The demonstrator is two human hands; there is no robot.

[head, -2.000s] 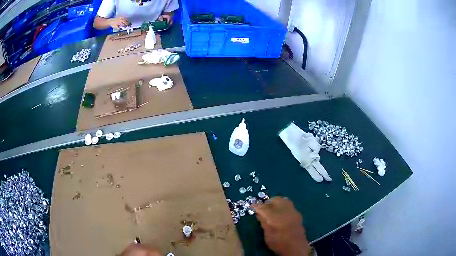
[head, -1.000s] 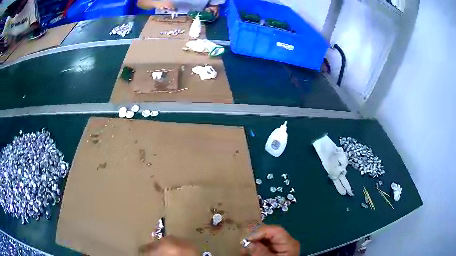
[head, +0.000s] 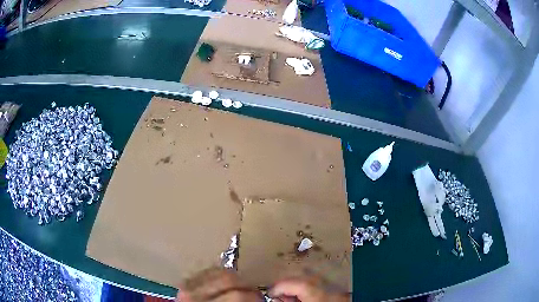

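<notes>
My left hand and my right hand are close together at the bottom edge, blurred and partly cut off. A small silver piece shows at my right fingertips, between the hands. It cannot be told whether my left fingers grip anything. A stained cardboard pad lies just beyond, with a white blob or cap on it. A few small silver parts lie at the pad's left edge. Small round silver pieces lie right of the large cardboard sheet.
A large heap of silver parts lies at left. A white squeeze bottle, white glove, second metal pile and thin yellowish sticks are at right. White discs line the divider. A blue crate stands across the bench.
The view has shifted left, showing more of the silver heap. My right hand has moved from the round pieces with a silver piece to meet my left hand at the bottom.
</notes>
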